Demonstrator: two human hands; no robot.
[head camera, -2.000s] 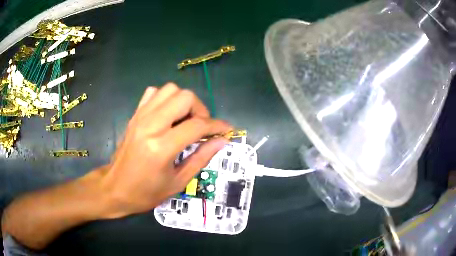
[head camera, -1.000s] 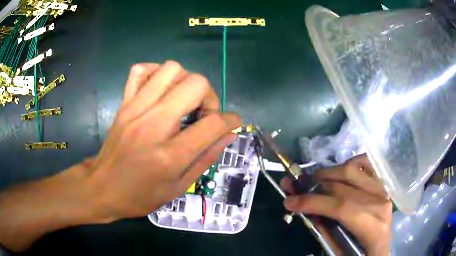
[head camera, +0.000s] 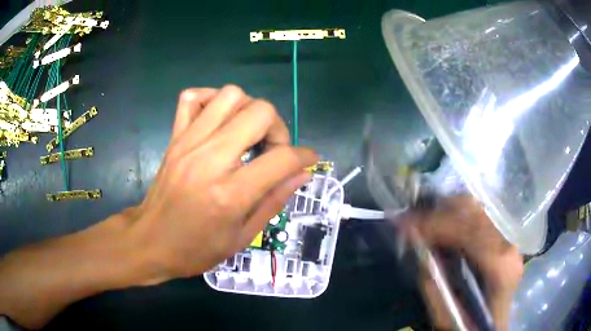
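Observation:
The white socket housing lies open in front of me, with a green circuit board and a black component inside. My left hand holds a brass contact strip at the housing's top edge; the fingers hide most of it. A green wire runs up from there to a second brass strip on the mat. My right hand, blurred, holds the soldering iron to the right of the housing. The iron's tip is blurred and away from the strip.
A clear fume extraction hood stands at the right, above and partly over my right hand. A pile of brass strips with green wires lies at the left. A white power cord leaves the housing's right side.
My right hand came in with the iron to the strip's end, and has now drawn the iron back to the right. My left hand stays at the housing's top edge.

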